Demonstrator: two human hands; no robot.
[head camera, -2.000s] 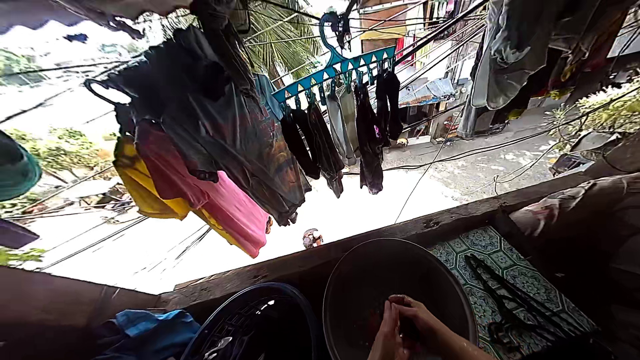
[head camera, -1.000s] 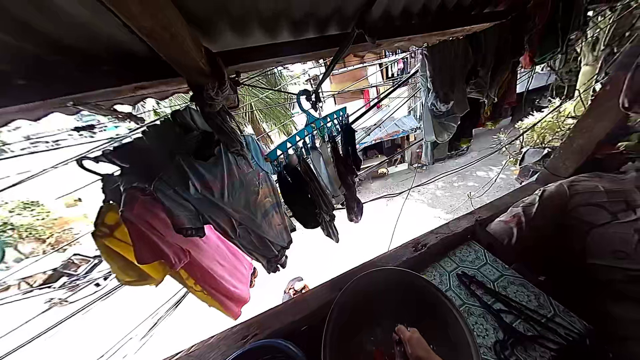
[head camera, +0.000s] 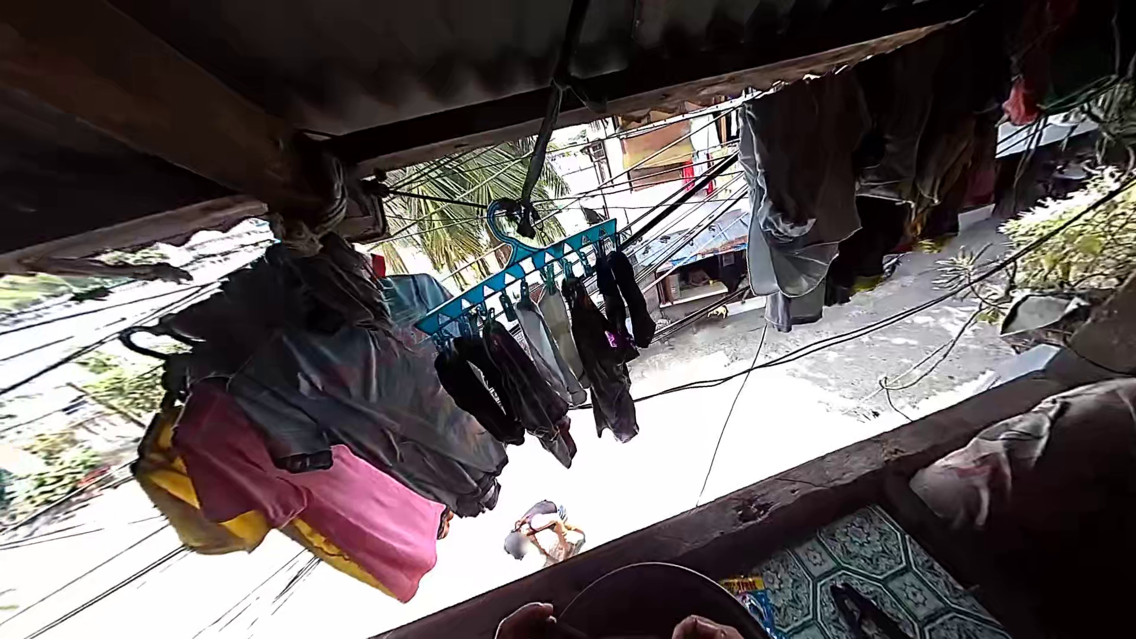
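Note:
At the bottom edge of the head view, a round basin (head camera: 657, 590) stands behind a wooden ledge. The fingers of my left hand (head camera: 525, 621) show at the basin's left rim, and those of my right hand (head camera: 706, 628) at its lower right. Both hands are mostly cut off by the frame, so what they hold is hidden. A blue clip hanger (head camera: 524, 271) with dark and grey socks (head camera: 603, 364) pegged to it hangs beyond the ledge. To its left hang a pink shirt (head camera: 373, 515), a yellow garment (head camera: 200, 510) and a dark shirt (head camera: 355, 390).
The wooden ledge (head camera: 799, 497) runs diagonally below the hanging clothes. Right of the basin lie a patterned tiled surface (head camera: 887, 568), a packet (head camera: 754, 603) and dark hangers (head camera: 865, 612). Cloth (head camera: 985, 470) drapes at the right. A person (head camera: 546, 532) is down on the street.
The view has tilted up, so the basin sits lower in the frame. My hands were together over the basin two seconds ago; now they are apart.

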